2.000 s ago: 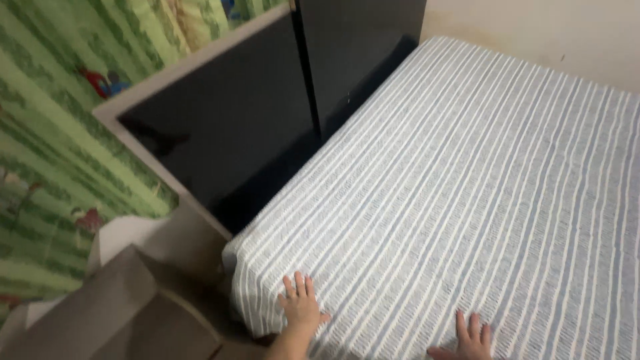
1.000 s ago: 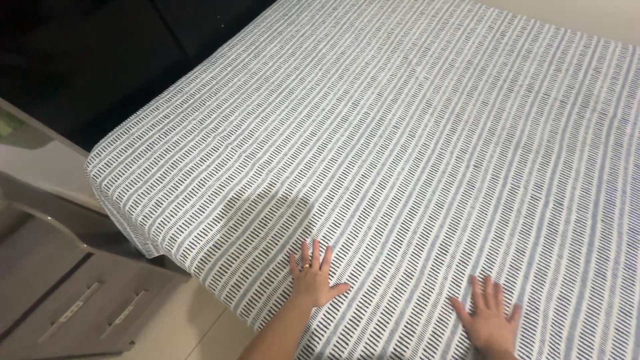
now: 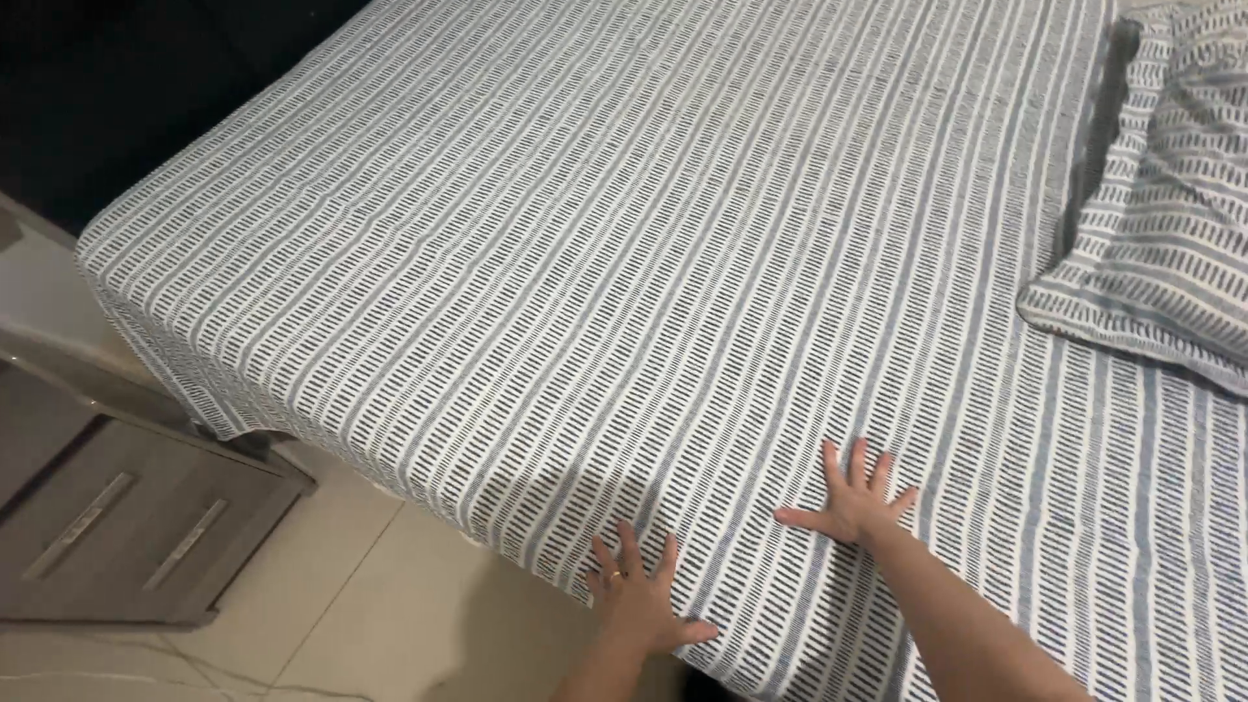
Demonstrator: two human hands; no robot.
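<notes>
A striped bedsheet [image 3: 604, 273], white with grey-blue bands and dark dashes, covers the bed. My left hand [image 3: 639, 600], with a ring on one finger, rests palm down near the bed's front edge, fingers apart. To its right and slightly farther in, my right hand [image 3: 853, 502] is flat on the sheet with its fingers spread. Neither hand grips the fabric. At the right edge of the view lies a pillow [image 3: 1170, 214] in a case of matching pattern, apart from both hands. The sheet hangs over the bed's left corner.
A grey wooden drawer unit [image 3: 146, 526] with two light handles stands on the left, beside the bed's corner. Pale floor tiles [image 3: 390, 585] show between it and the bed. A dark glossy panel [image 3: 146, 88] borders the bed at the upper left.
The view has swung toward the right, and the pillow now shows. My right hand has come farther into view, with more of the forearm visible. Both hands remain on the sheet with fingers spread.
</notes>
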